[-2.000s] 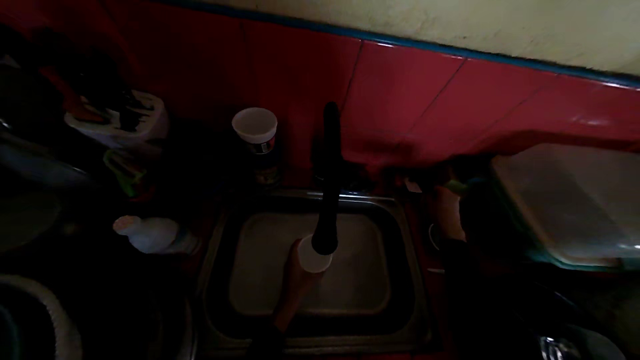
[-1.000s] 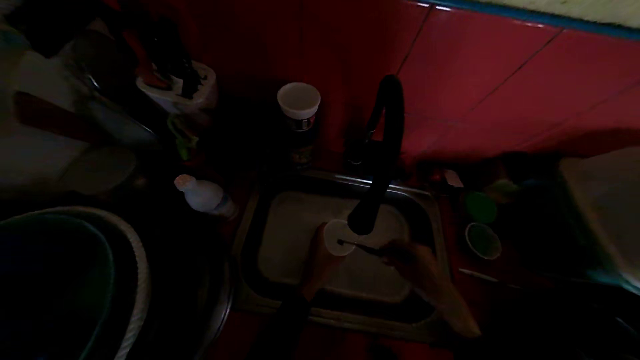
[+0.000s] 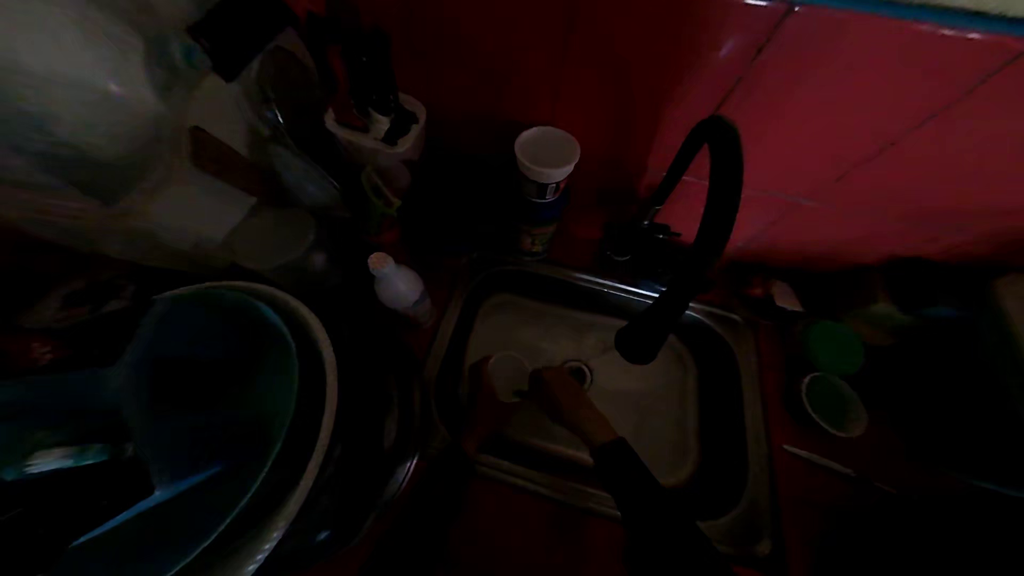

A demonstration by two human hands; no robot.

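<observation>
My left hand holds a small pale cup over the left part of the metal sink. Close against the cup's right side, my right hand is closed on a thin dark utensil, whose end is at the cup; its exact kind cannot be told in the dim light. The black gooseneck faucet arches over the basin, its spout to the upper right of both hands. Just above my right hand the drain shows in the basin floor.
Left of the sink stand a white bottle and large nested basins. Behind are a tub on a jar and a knife holder. On the right lie a green lid, a small green-lined container and a thin pale utensil.
My right hand, at the right of the sink two seconds ago, came to the cup with a thin utensil. Both hands and the cup have since moved left, away from under the spout.
</observation>
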